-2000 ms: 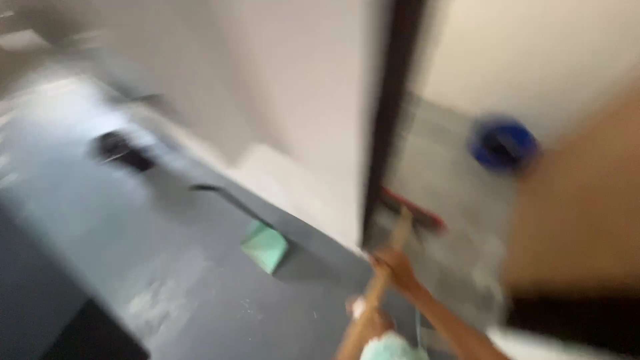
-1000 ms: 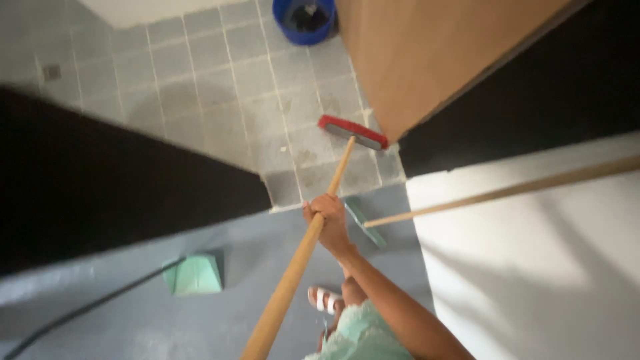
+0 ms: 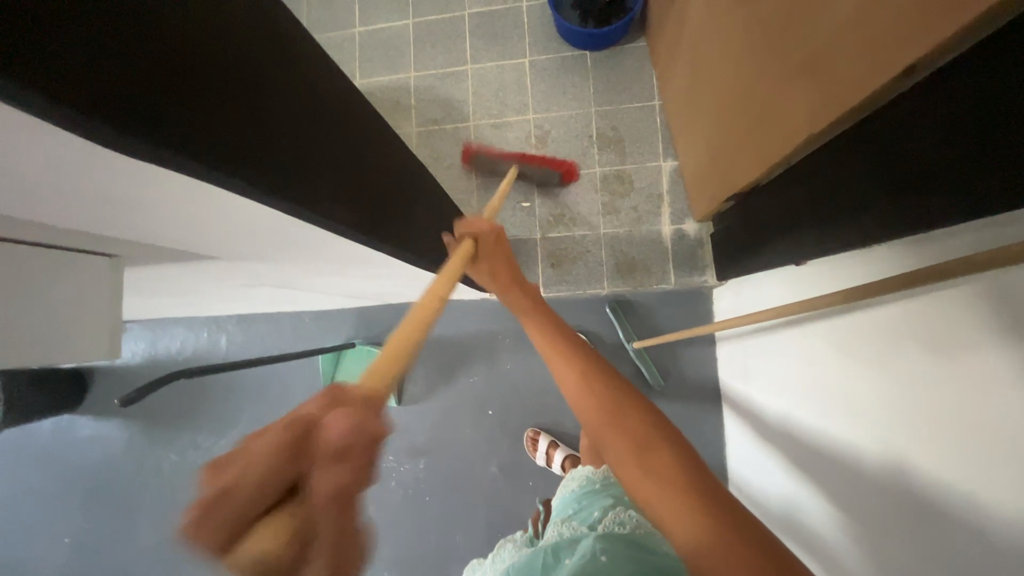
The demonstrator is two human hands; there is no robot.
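A push broom with red bristles rests its head on the grey tiles just past the doorway. My right hand grips its wooden handle a short way behind the head. Nearer the camera, at the lower left, my left hand is closed round the upper part of the same handle, and looks blurred. Below the handle's middle lies a green dustpan with a long dark handle, partly hidden by the broom handle.
A blue bucket with dark contents stands on the tiles beside the brown door. A green squeegee lies on the grey floor, its wooden pole along the white wall at right. Black door frame sides flank the opening. A black container is far left.
The broom head has moved left over the tiles, away from the brown door's lower corner. My left hand has come into view on the handle, where one second ago only one hand showed.
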